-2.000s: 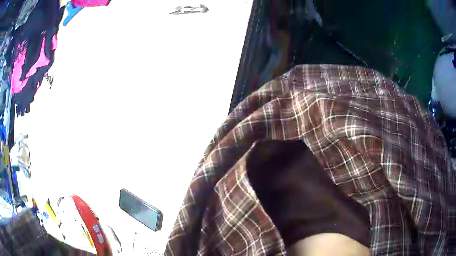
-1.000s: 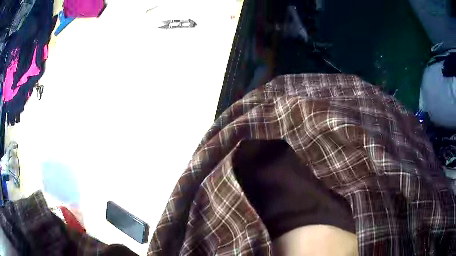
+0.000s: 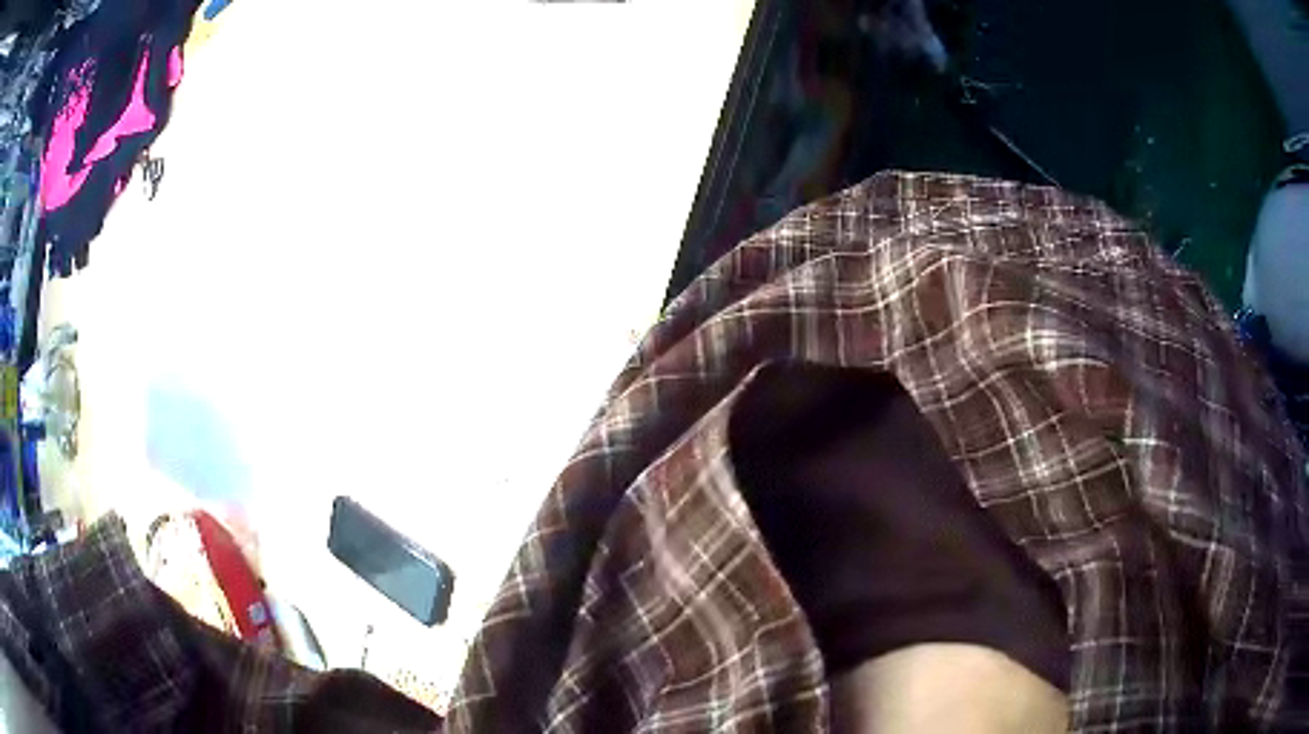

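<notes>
No hand shows in the head view. A plaid sleeve (image 3: 108, 631) comes in at the lower left, and its hand is not visible. The wearer's plaid shirt (image 3: 991, 373) fills the right and lower middle. Nearest in front lies a black phone (image 3: 391, 559) flat on the glaring white table (image 3: 431, 258). Left of the phone is a red tray (image 3: 233, 574), partly covered by the sleeve. A faint bluish patch (image 3: 198, 442) shows on the table above the tray; I cannot tell what it is.
Black-and-pink garments (image 3: 108, 129) lie at the table's far left. A clear, shiny round thing (image 3: 61, 402) sits at the left edge. A dark object is cut off by the top edge. The dark green floor (image 3: 1148, 129) and a pale shape (image 3: 1281, 265) are at the right.
The plaid sleeve has come further in at the lower left since the oldest frame, and the bluish patch has appeared. The view has shifted; the magenta cloth at the top is out of frame.
</notes>
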